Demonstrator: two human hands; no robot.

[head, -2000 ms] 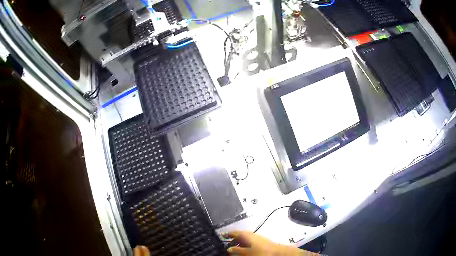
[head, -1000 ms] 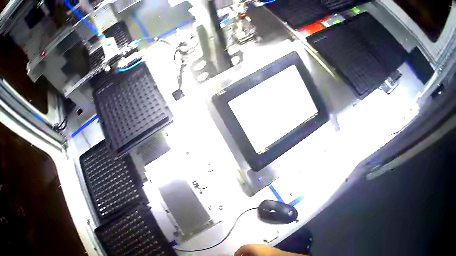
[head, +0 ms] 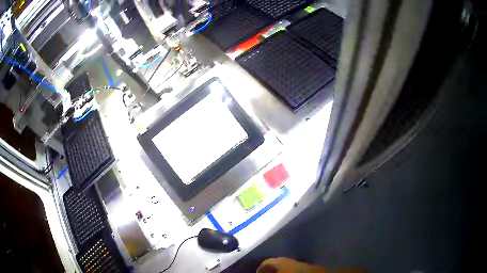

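Note:
Part of one hand, seemingly my right hand (head: 285, 265), shows at the bottom edge, below and right of the mouse. It is cut off by the frame, so I cannot tell what it holds. My left hand is not in view. The black mouse (head: 218, 241) lies nearest in front, on the white deck, its thin cable running left. The monitor (head: 200, 139) with a bright white screen stands behind it. Green (head: 250, 197) and red (head: 276, 176) squares lie side by side, edged by blue tape (head: 260, 216).
Black pocketed trays stand at the left (head: 88, 149), with another at the lower left (head: 100, 258). Dark trays (head: 291, 66) lie at the upper right. A machine door frame (head: 368, 80) rises at the right. A grey metal plate (head: 131, 237) lies left of the mouse.
The view has turned right, shifting the deck leftward. The hand at the lower-left tray two seconds ago is away from it. The green and red squares and the right door frame have come into view.

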